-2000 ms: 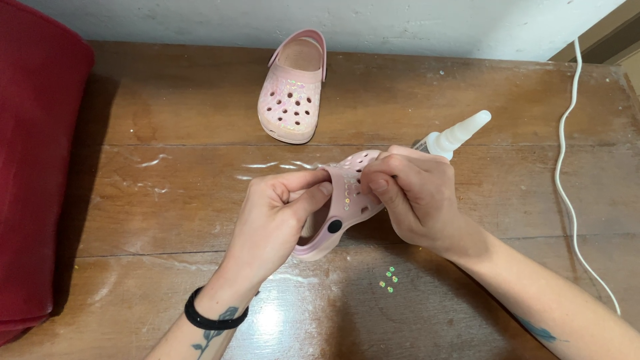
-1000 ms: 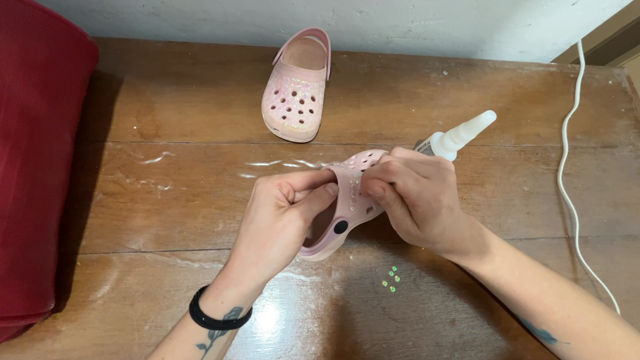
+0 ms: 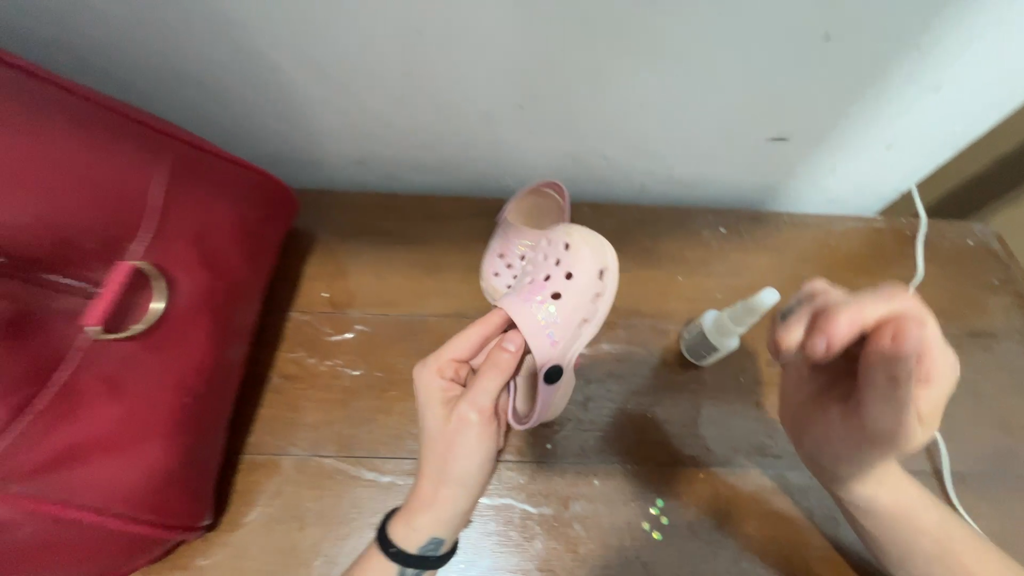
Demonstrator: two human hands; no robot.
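My left hand (image 3: pixel 472 384) grips a small pink clog (image 3: pixel 572 288) by the edge of its foot opening. The clog is raised and tilted, with iridescent sequins on its upper and a black strap rivet. Behind it, a second pink clog (image 3: pixel 506 260) is partly covered. My right hand (image 3: pixel 868 376) is raised at the right, blurred, with its fingers curled; whether something small is between them cannot be told. Just left of it stands a small bottle with a white nozzle (image 3: pixel 712 336). Several shiny green-yellow sequins (image 3: pixel 656 520) lie on the wooden table.
A red bag (image 3: pixel 152 384) with a gold-coloured ring fills the left side. A pale wall (image 3: pixel 512 96) rises behind the wooden tabletop (image 3: pixel 360 416). A white cable (image 3: pixel 920 240) runs down the right side, partly behind my right hand.
My right hand has left the clog and moved to the right. My left hand has lifted and turned the clog, which now overlaps the other one. The view has shifted.
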